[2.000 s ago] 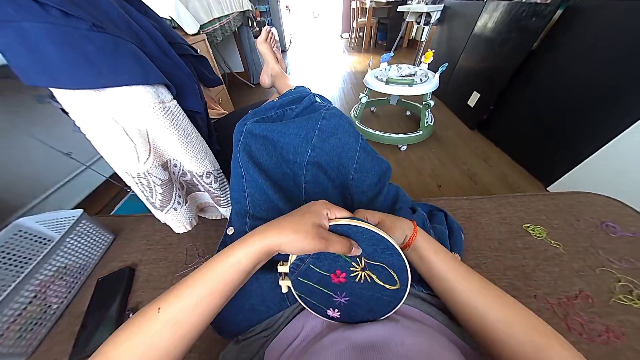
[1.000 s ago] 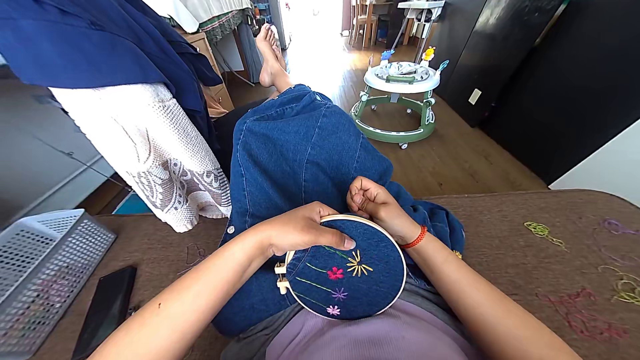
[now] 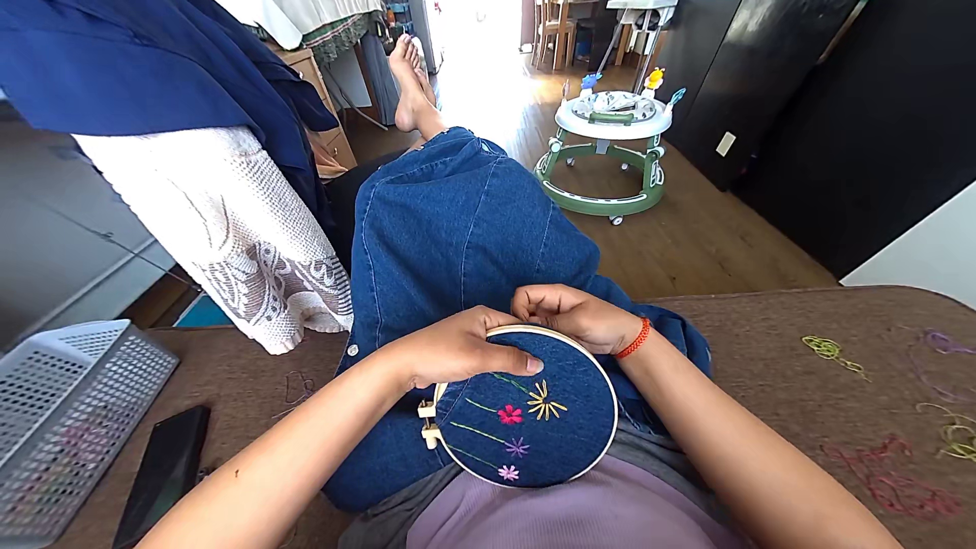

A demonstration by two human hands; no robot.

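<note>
A round wooden embroidery hoop (image 3: pixel 614 408) with a metal and wood screw at its left side holds blue denim (image 3: pixel 576 450) taut on my lap. Stitched on it are a yellow, a red, a purple and a pink flower with green stems. My left hand (image 3: pixel 465 351) grips the hoop's upper left rim, thumb on top of the denim, fingers beneath. Just beyond the top rim, my right hand (image 3: pixel 576 314) has its fingers curled together close to the left fingertips; whether a needle or thread is between them cannot be made out. The rest of the denim garment (image 3: pixel 457 221) covers my legs.
Loose green thread (image 3: pixel 827 349) and red thread (image 3: pixel 892 480) lie on the brown couch (image 3: pixel 747 335) at right. At left are a grey plastic basket (image 3: pixel 114 404), a black phone (image 3: pixel 164 465) and a hanging white knitted cloth (image 3: pixel 229 221). A baby walker (image 3: pixel 610 122) stands on the floor ahead.
Two seconds ago a loop of yellow thread lay over the hooped denim; it no longer shows there. My right hand has moved from the hoop's rim to just beyond it.
</note>
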